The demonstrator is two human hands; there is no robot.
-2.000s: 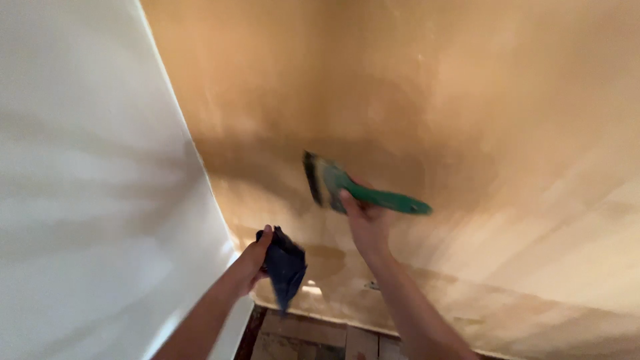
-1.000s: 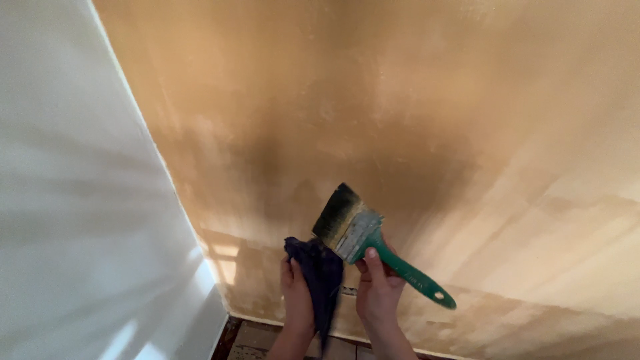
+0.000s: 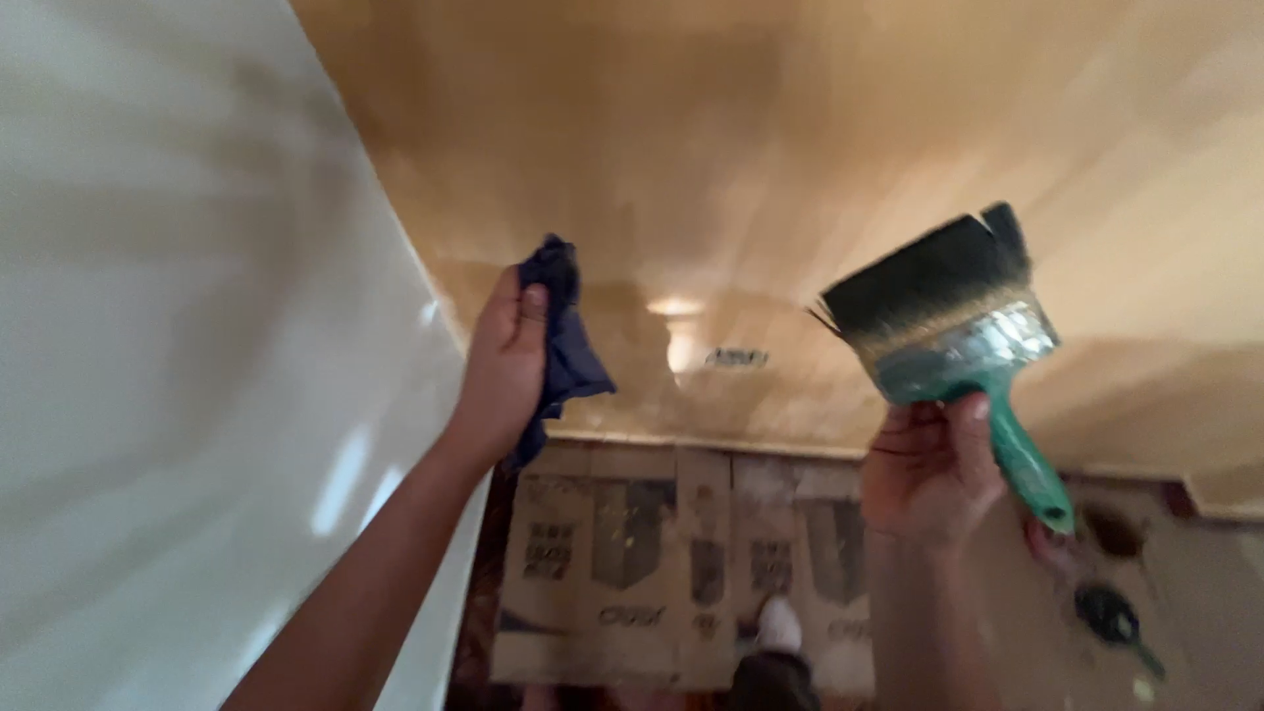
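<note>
My left hand point(image 3: 509, 365) grips a crumpled dark blue cloth point(image 3: 568, 346) near the corner where the white wall meets the ochre wall. On the right, my right hand point(image 3: 933, 469) holds a wide paintbrush point(image 3: 953, 326) by its green handle, close to the metal ferrule. The brush's dark bristles point up and left, with a few strands splayed at the left edge. Hand and brush are apart from the cloth. Behind them is the ochre wall point(image 3: 612, 128), streaked and partly glossy.
The white wall point(image 3: 178, 326) rises at left. Flattened cardboard point(image 3: 642, 652) with printing covers the floor below, and a foot in a light-coloured covering point(image 3: 780, 624) is on it. A dark, brush-like tool point(image 3: 1108, 614) lies at lower right. A small wall opening or fitting point(image 3: 737, 357) sits low on the ochre wall.
My hands were close together a second ago, with the brush beside the cloth; now they are wide apart. The view has tilted down, showing more floor.
</note>
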